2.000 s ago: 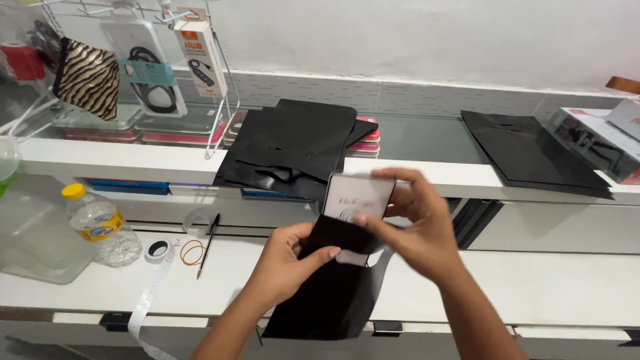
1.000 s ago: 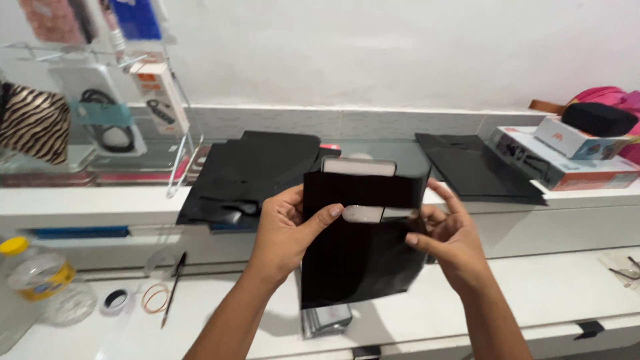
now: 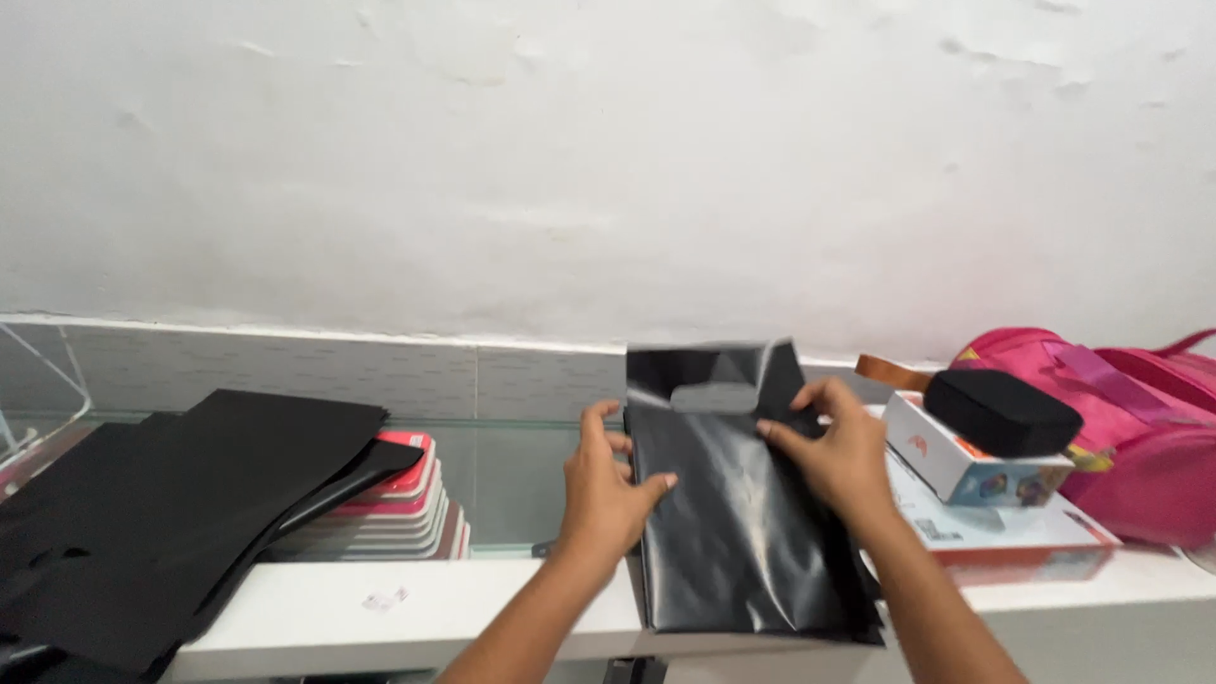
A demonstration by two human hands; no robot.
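A black plastic bag with a cut-out handle lies flat over the edge of the shelf, right of the middle. My left hand is at its left edge, thumb resting on the bag's face and fingers spread. At the upper right side, near the handle hole, my right hand has its thumb and index finger on the bag; whether they pinch it is unclear. More black bags lie in a pile at the left. Whether anything is inside the bag cannot be seen.
Stacked flat cases with red and white edges sit beside the left pile. On the right are a white box, a smaller box with a black case on it, and a pink bag. A wall rises behind.
The bag held up over the lower counter earlier is gone from there; both hands are now at a bag lying on the upper shelf to the right. The view has swung right and up.
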